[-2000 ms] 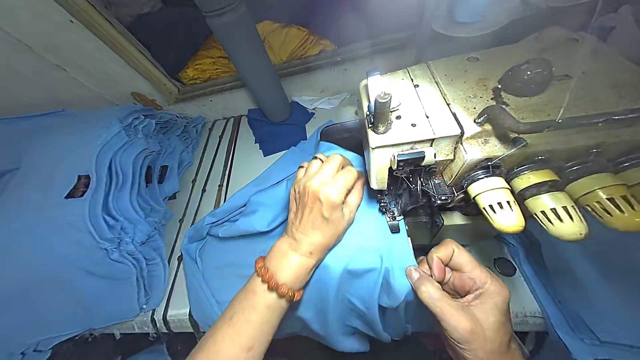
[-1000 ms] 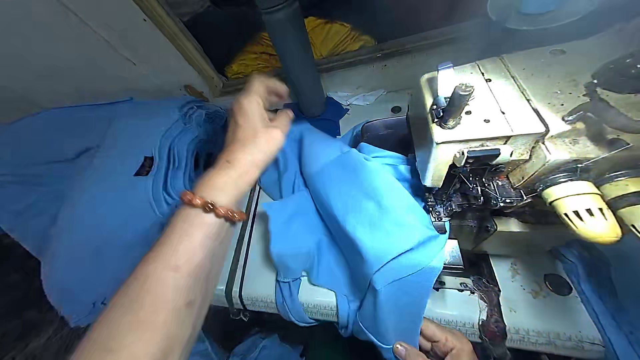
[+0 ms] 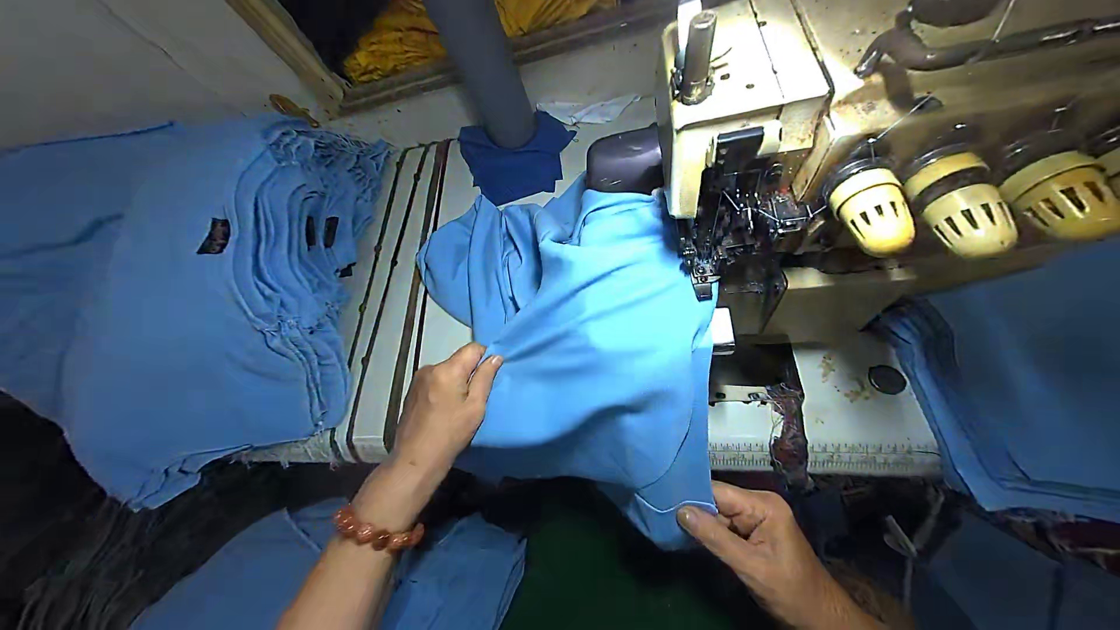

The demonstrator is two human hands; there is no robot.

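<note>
A light blue fabric garment piece (image 3: 604,341) lies over the front of the machine table, its right edge under the presser foot (image 3: 703,282) of an overlock sewing machine (image 3: 744,105). My left hand (image 3: 444,398), with a beaded bracelet (image 3: 376,530) at the wrist, pinches a fold at the cloth's left side between thumb and fingers. Below the table's front edge, my right hand (image 3: 744,534) grips the lower right corner of the same cloth, near a seam line. The needle tip cannot be made out.
Stacked blue garment pieces (image 3: 192,297) with dark labels lie at the left. More blue cloth (image 3: 1041,367) lies at the right, and some (image 3: 464,569) below the table. A grey post (image 3: 490,79) stands behind, with dark blue cloth (image 3: 516,166) around its base. Yellow-capped thread tensioners (image 3: 871,210) line the machine.
My left hand, raised near the post a second ago, has come down onto the cloth's left side and taken hold of it. The cloth is now spread flatter before the machine.
</note>
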